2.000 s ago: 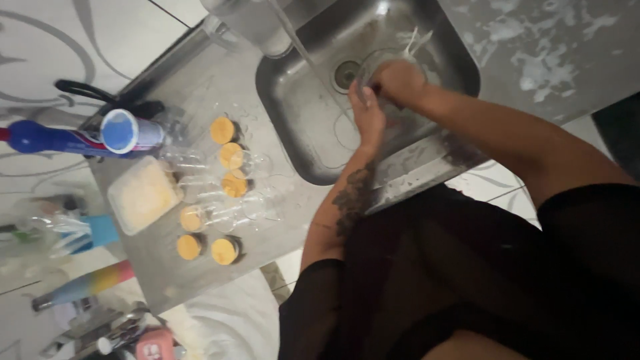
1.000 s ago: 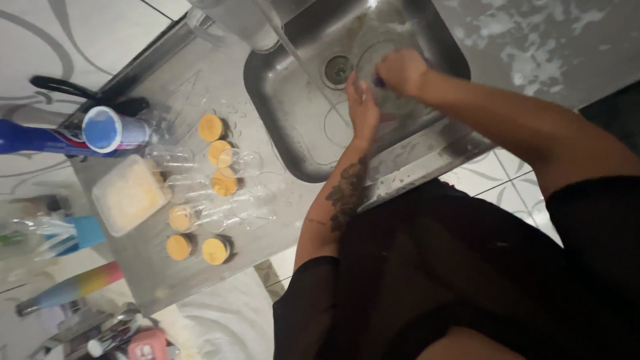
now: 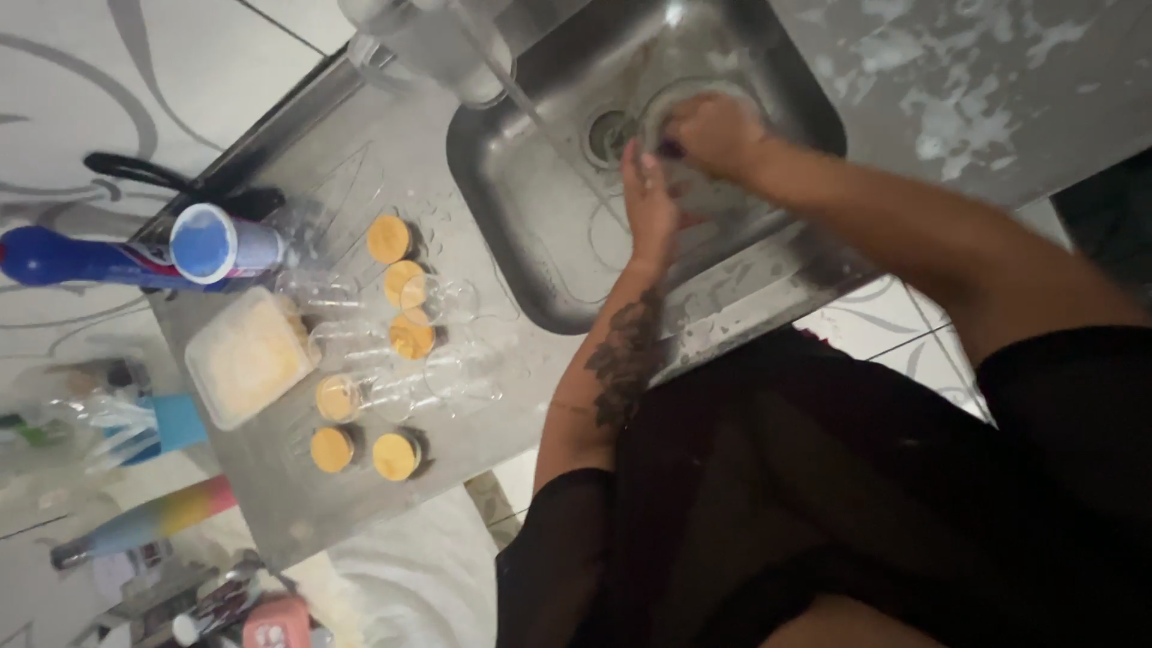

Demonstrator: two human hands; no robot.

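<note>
Both hands are over the steel sink basin (image 3: 558, 243), at a clear round dish or lid (image 3: 711, 90) whose rim shows near the drain (image 3: 612, 139). My left hand (image 3: 650, 202) seems to hold its near edge, fingers pointing up at the drain. My right hand (image 3: 715, 135) is curled at its inner side, with something small and dark purple (image 3: 670, 148) at the fingertips; blur hides what it is. On the counter left of the basin stand several clear glasses or jars (image 3: 450, 360), and several round orange-yellow lids (image 3: 390, 238) lie around them.
A translucent tub with pale contents (image 3: 247, 360), a blue-topped cup (image 3: 202, 243) and a blue bottle (image 3: 81, 256) stand at the counter's left end. A translucent pitcher-like container (image 3: 450, 54) is above the basin's upper left corner. Foam (image 3: 945, 117) lies on the counter at right.
My right hand has shifted slightly over the clear dish, while my left hand stays at its edge. The glasses and lids have not moved.
</note>
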